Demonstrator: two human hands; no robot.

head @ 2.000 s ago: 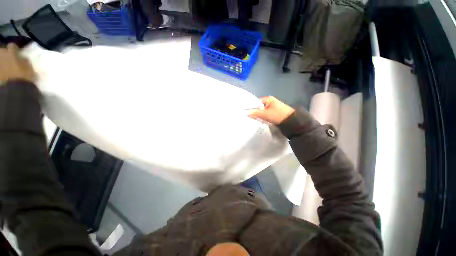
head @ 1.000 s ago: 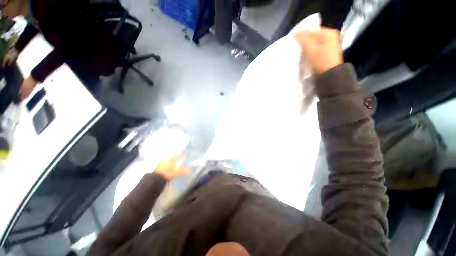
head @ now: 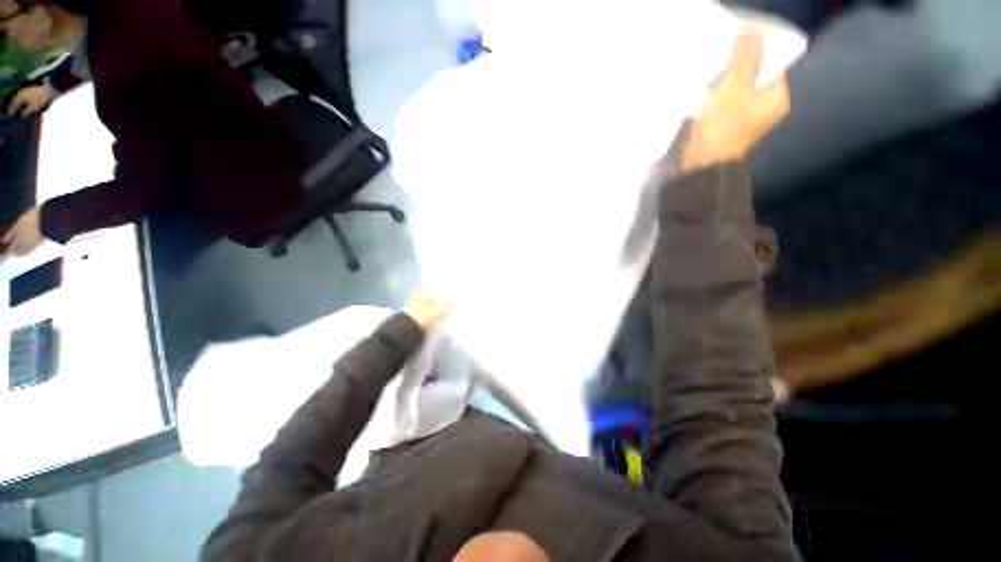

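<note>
A large white sheet of pattern paper (head: 527,187) hangs in folds in front of my body, overexposed and partly blurred. My right hand (head: 741,104) is raised at the upper right and grips the paper's edge, with a corner sticking out past the fingers. My left hand (head: 426,308) is low near my waist at the paper's lower left part. Its fingers are mostly hidden by the paper, which it holds. Another part of the sheet spreads out left, behind my left forearm.
A white desk (head: 93,412) stands at the left with a phone (head: 36,283) and a calculator (head: 32,353) on it. A person in dark red (head: 198,121) sits there on a black wheeled chair (head: 349,165). A blurred dark object with a tan band (head: 889,318) is at the right.
The view has turned, bringing the seated person closer. My hands have drawn the once outstretched paper into folds. My right hand stays raised; my left hand is now at my waist.
</note>
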